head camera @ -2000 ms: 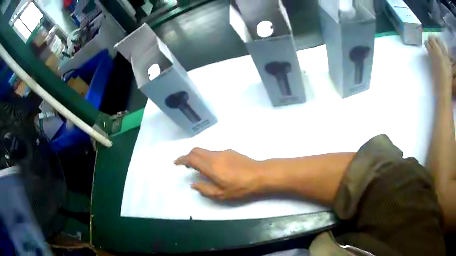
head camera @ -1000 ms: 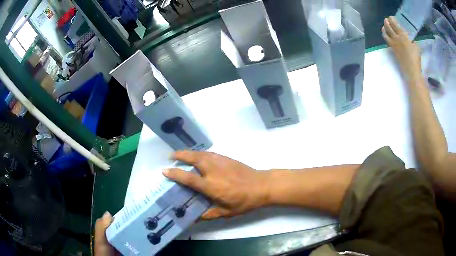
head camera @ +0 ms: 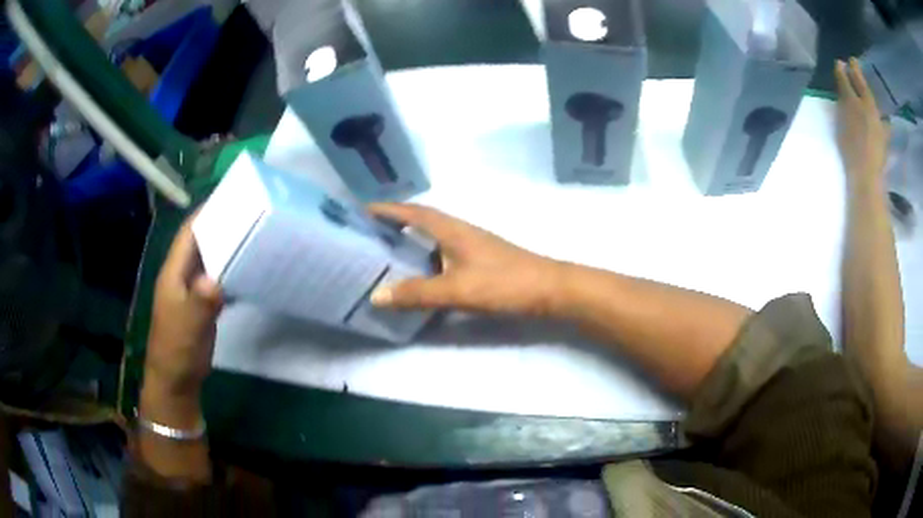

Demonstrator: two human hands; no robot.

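A pale grey-blue retail box (head camera: 314, 253) lies tilted on its side between my hands, low over the white work sheet. Its printed text side faces me and its pale closed end points left. My left hand (head camera: 182, 314), with a bracelet at the wrist, grips the left end. My right hand (head camera: 455, 263) grips the right end, thumb on the text side and fingers over the top. Three retail boxes stand upright behind, at left (head camera: 354, 132), middle (head camera: 595, 111) and right (head camera: 744, 121), each with a white round piece or film showing at the top.
The white work sheet (head camera: 506, 354) lies on a green bench with a worn front edge (head camera: 567, 437). A dark conveyor belt (head camera: 466, 35) runs behind. Another person's arm (head camera: 870, 243) reaches in at the right. A blue bin (head camera: 187, 61) and a pale hose are at upper left.
The held box has turned, so its text side and closed end now show, and it sits higher in view. My left hand has come further into view. The neighbour's arm has shifted slightly.
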